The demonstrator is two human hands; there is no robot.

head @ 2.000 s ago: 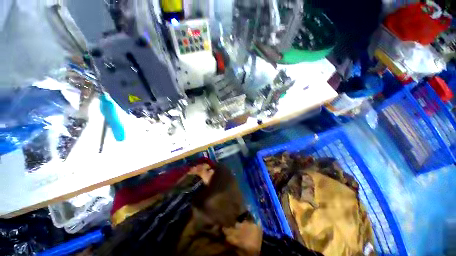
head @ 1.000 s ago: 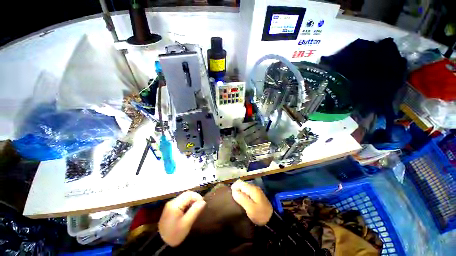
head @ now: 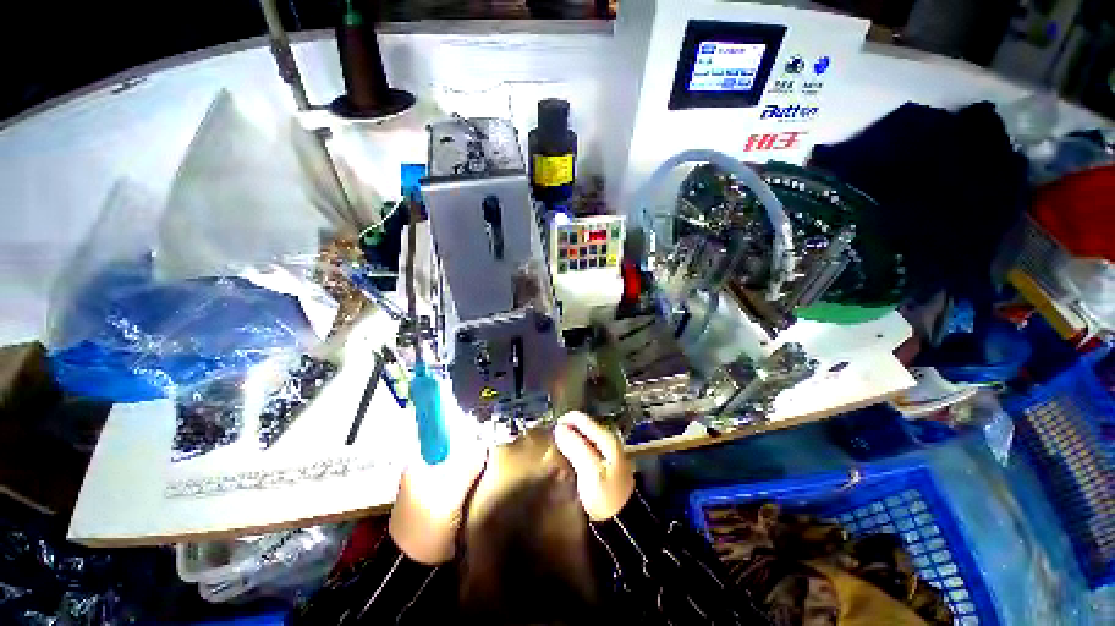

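A brown garment piece [head: 520,514] lies over the front table edge, its far end under the front of the grey button sewing machine [head: 501,361]. My left hand [head: 430,495] is on its left side, partly behind the turquoise screwdriver handle [head: 429,413] and washed out by bright light. My right hand [head: 596,465] holds its right side, fingers curled, close to the machine's clamp area. The clamp itself is blurred and partly hidden by the cloth and hands.
A metal button feeder [head: 758,382] and green bowl [head: 856,300] stand right of the machine. A blue basket [head: 911,489] with brown garments is at lower right. Dark button bags [head: 208,418], a thin dark tool [head: 364,399] and a crumpled plastic bag [head: 171,336] lie left.
The view has swung from the lap and basket to the machine. Both hands have moved forward from the table edge, carrying the brown garment piece under the machine head.
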